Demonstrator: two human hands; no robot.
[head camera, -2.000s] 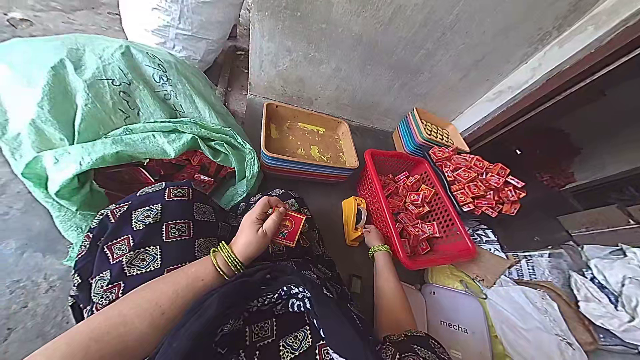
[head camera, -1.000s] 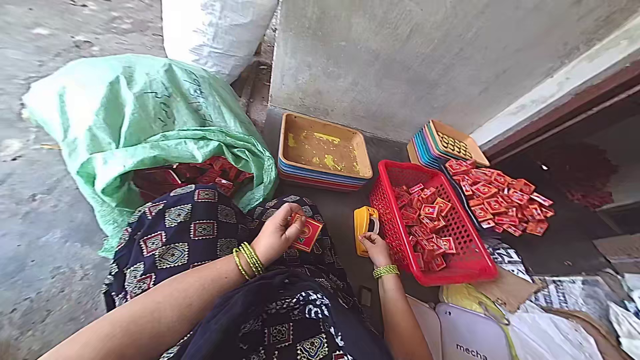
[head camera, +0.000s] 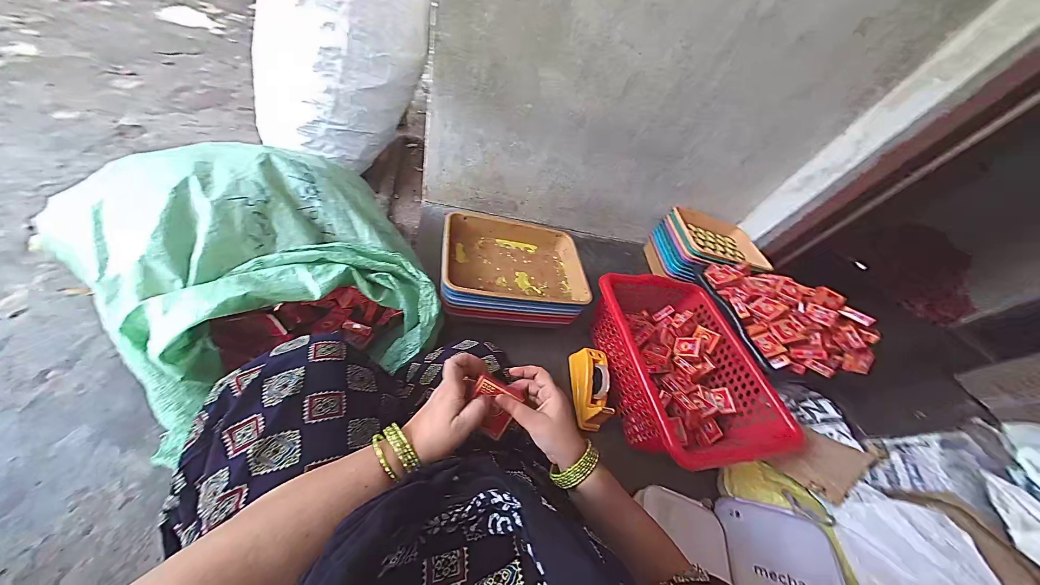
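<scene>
Over my lap, my left hand (head camera: 451, 408) grips a small red printed packet (head camera: 496, 418). My right hand (head camera: 550, 413) meets it from the right, thumb and fingers on the packet's upper flap. Just right of my right hand, a yellow tape dispenser (head camera: 582, 390) stands beside a red perforated plastic basket (head camera: 735, 455), which holds many small red boxes (head camera: 686, 348). On my left, an open green woven sack (head camera: 187, 236) has more red packets (head camera: 337, 313) in its mouth.
A stack of trays with a yellow-stained tan tray (head camera: 487, 284) on top stands by the wall. Behind the basket are another tray stack (head camera: 691, 236) and a heap of red boxes (head camera: 800, 321). A white sack (head camera: 337, 73) stands behind the green one; papers (head camera: 902, 528) lie at lower right.
My right hand has come from beside the yellow dispenser to the red packet in my left hand. The view has shifted somewhat.
</scene>
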